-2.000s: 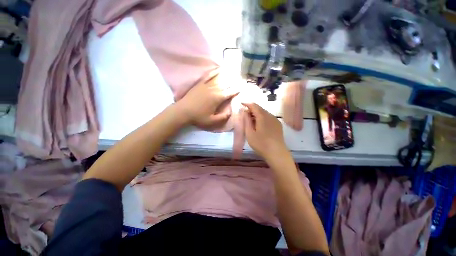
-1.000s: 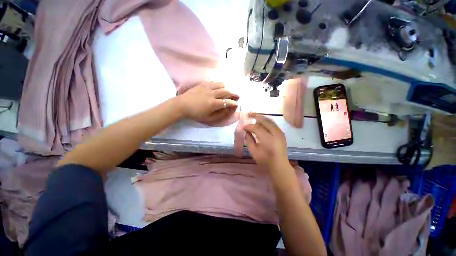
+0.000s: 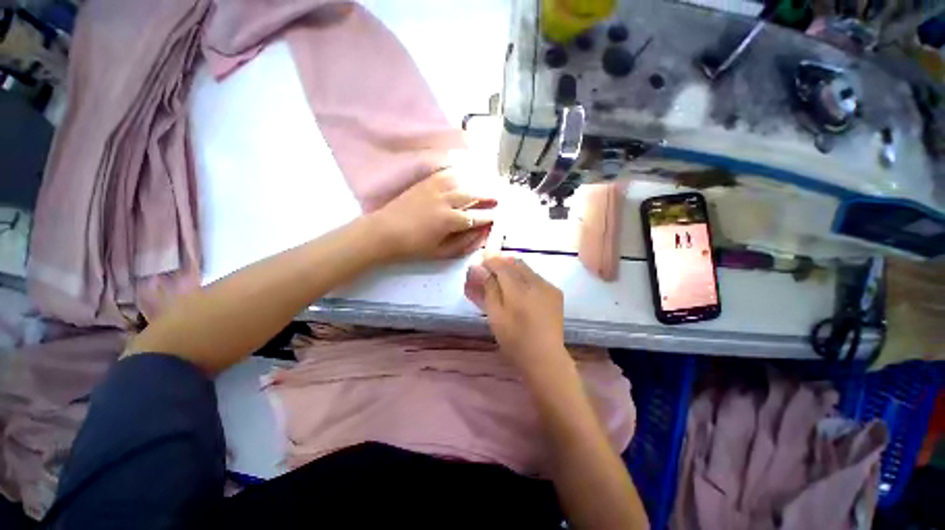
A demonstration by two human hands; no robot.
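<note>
A long dusty-pink panel (image 3: 363,104) runs from the upper left across the white table to my left hand (image 3: 440,215). My left hand lies flat on the panel's end, left of the needle, fingers pointing at the machine. My right hand (image 3: 518,300) is at the table's front edge, below the needle, with fingertips pinched together close to the panel's end. A narrow pink piece seems to be at its fingertips, mostly hidden. The presser foot (image 3: 560,205) is right of my left fingertips. A small stack of narrow pink pieces (image 3: 599,230) lies right of it.
The sewing machine (image 3: 684,104) spans the upper right. A phone (image 3: 681,257), a dark-handled tool (image 3: 751,260) and scissors (image 3: 845,336) lie on the right. Pink panels hang at the left (image 3: 114,155). Folded panels (image 3: 414,399) rest on my lap. A blue crate (image 3: 656,414) holds pink cloth.
My right hand has moved slightly left and down, and the narrow pink strip that hung below its fingers no longer shows. My left hand stays on the panel, its fingers a little straighter.
</note>
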